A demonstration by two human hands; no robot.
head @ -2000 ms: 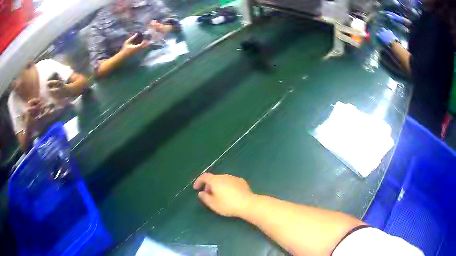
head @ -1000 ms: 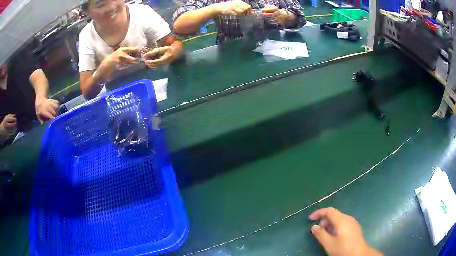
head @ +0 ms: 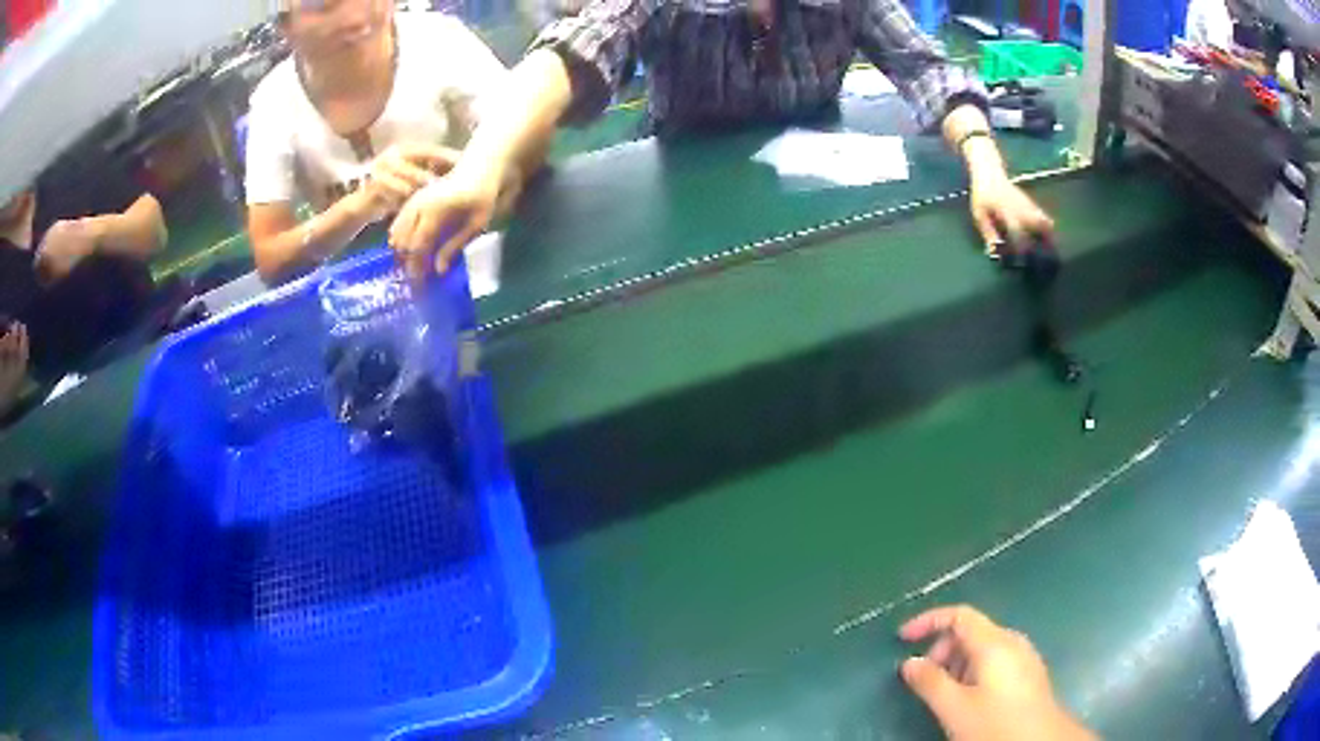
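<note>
My right hand (head: 992, 680) is at the bottom right, cut off by the lower edge. It is empty, with fingers curled and apart over the green table. My left hand is not in view. A blue basket (head: 521, 637) stands at the left. A bagged black unit (head: 369, 384) in shiny clear plastic is at its back right side, under another person's hand. A black corded unit (head: 1031, 261) is on the green conveyor belt (head: 753, 536) at the upper right, touched by that person's other hand; its cord trails towards me.
A white stack (head: 1267, 601) lies at the right table edge, beside a corner of blue plastic. Across the belt, a person in a checked shirt leans in; another in white sits left. White sheets (head: 832, 157) and a green tray (head: 1028, 61) are at the back. A metal frame stands upper right.
The person in the checked shirt has reached one hand to the basket and the other to the black unit. The view swung left from the earliest frame. My hand has barely moved since the last one.
</note>
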